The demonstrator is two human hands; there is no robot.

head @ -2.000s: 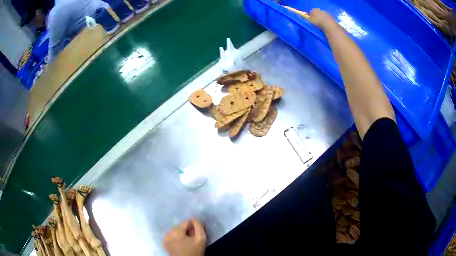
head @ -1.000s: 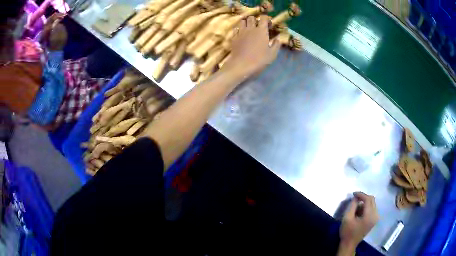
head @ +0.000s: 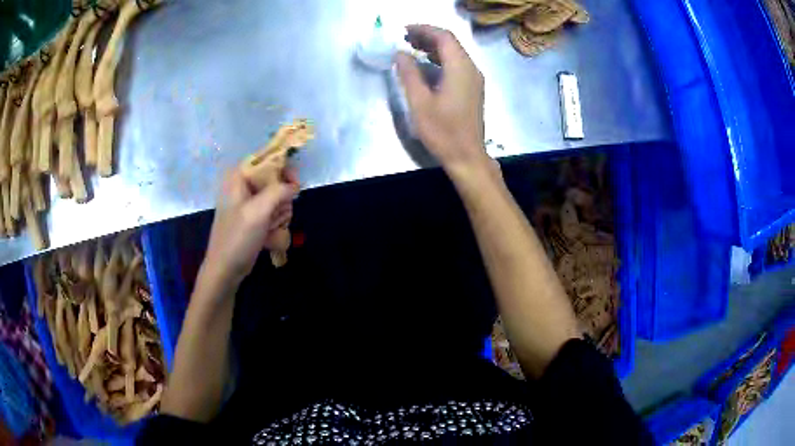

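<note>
My left hand (head: 250, 213) is closed around a tan limb part (head: 281, 148), held over the bench's front edge; its dark-marked end points up and its other end shows below my fingers. My right hand (head: 446, 96) is over the bench with thumb and index finger apart and nothing seen between them. A small white lump (head: 377, 48) lies on the bench just left of my right fingertips. Flat brown sole plates (head: 533, 19) lie in a loose pile at the back right. More limb parts (head: 65, 104) lie side by side at the left of the metal bench (head: 336, 87).
A white stick (head: 570, 104) lies on the bench at the right. A blue crate (head: 723, 113) stands at the bench's right end. Below the bench are a crate of limbs (head: 113, 322) at left and a crate of sole plates (head: 580, 253) at right. A green belt (head: 30, 26) shows at top left.
The view has turned back right. My left hand has left the limb pile and now holds one limb part in front of me. My right hand has moved farther over the bench beside the white lump.
</note>
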